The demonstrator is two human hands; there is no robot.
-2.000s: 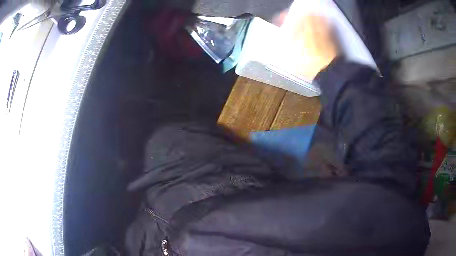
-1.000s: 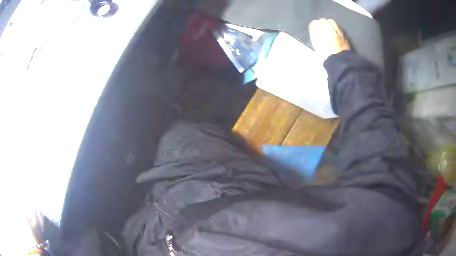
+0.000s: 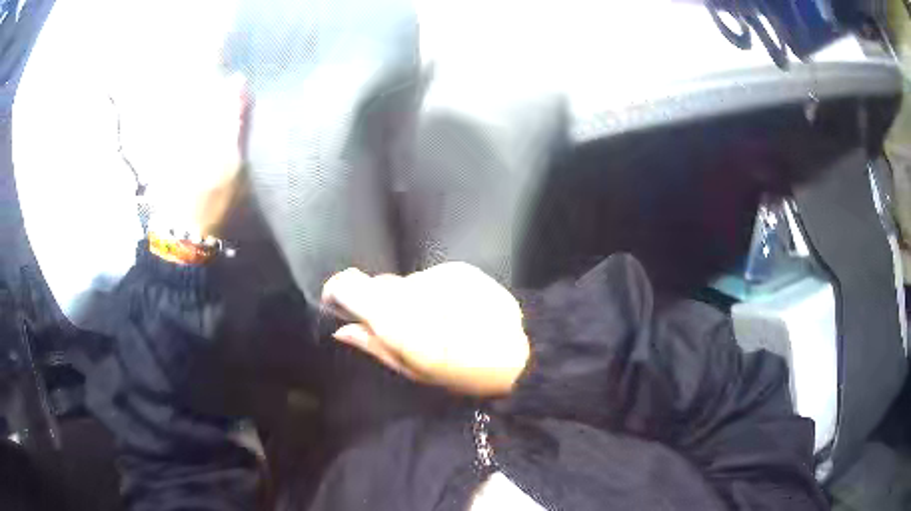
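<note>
Grey finely textured cloth [image 3: 320, 130] lies on the white glaring table and hangs over its front edge in blurred folds. My right hand [image 3: 430, 324] is at the lower end of the hanging cloth, in front of my body, with a gap between thumb and fingers. Whether it grips the cloth is not clear. My left hand [image 3: 205, 195], with an orange bracelet at the wrist, is at the cloth's left edge. It is washed out by glare, and its fingers and grip cannot be made out.
The white table [image 3: 639, 60] curves across the top. Black looped handles [image 3: 744, 30] lie near its far right edge. A white stack [image 3: 799, 339] stands at lower right, with a shiny clear packet [image 3: 774, 240] behind it and more grey cloth [image 3: 859, 259] beside it.
The view has swung left to the table. My right hand has left the grey cloth by the white stack and is now at hanging grey cloth before my body. My left hand shows more fully.
</note>
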